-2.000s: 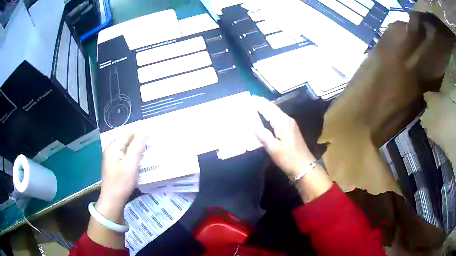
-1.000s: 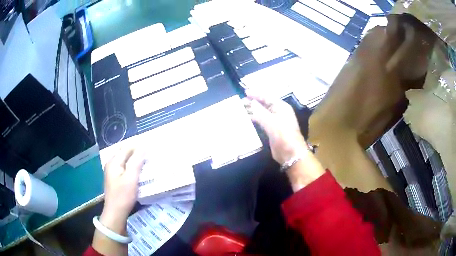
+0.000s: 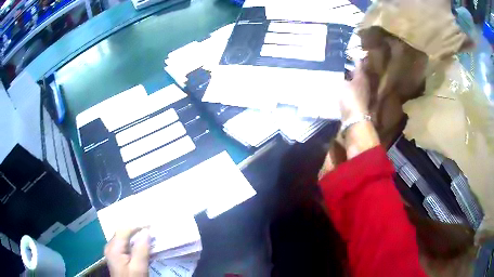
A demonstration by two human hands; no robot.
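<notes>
A black-and-white flat box blank (image 3: 157, 146) lies on the green bench in front of me. My left hand (image 3: 129, 252) is at its near left corner, fingers bent over the edge beside the label sheets (image 3: 176, 265), partly cut off by the bottom edge. My right hand (image 3: 355, 94) is at the right edge of another box blank (image 3: 295, 65), on top of the stack at the right. That hand is bright and blurred, and its fingertips are hard to make out. Its grip on the blank cannot be told for certain.
Black erected boxes (image 3: 38, 189) stand at the left. A white roll (image 3: 42, 262) is at the bench's near left edge. Brown kraft paper (image 3: 395, 65) stands crumpled at the right, beside bundled blanks (image 3: 433, 184). A blue tray (image 3: 57, 100) is behind the boxes.
My right hand has moved from the front blank to the stack at the right. The view has turned right. My left hand stays at the front blank's near left corner.
</notes>
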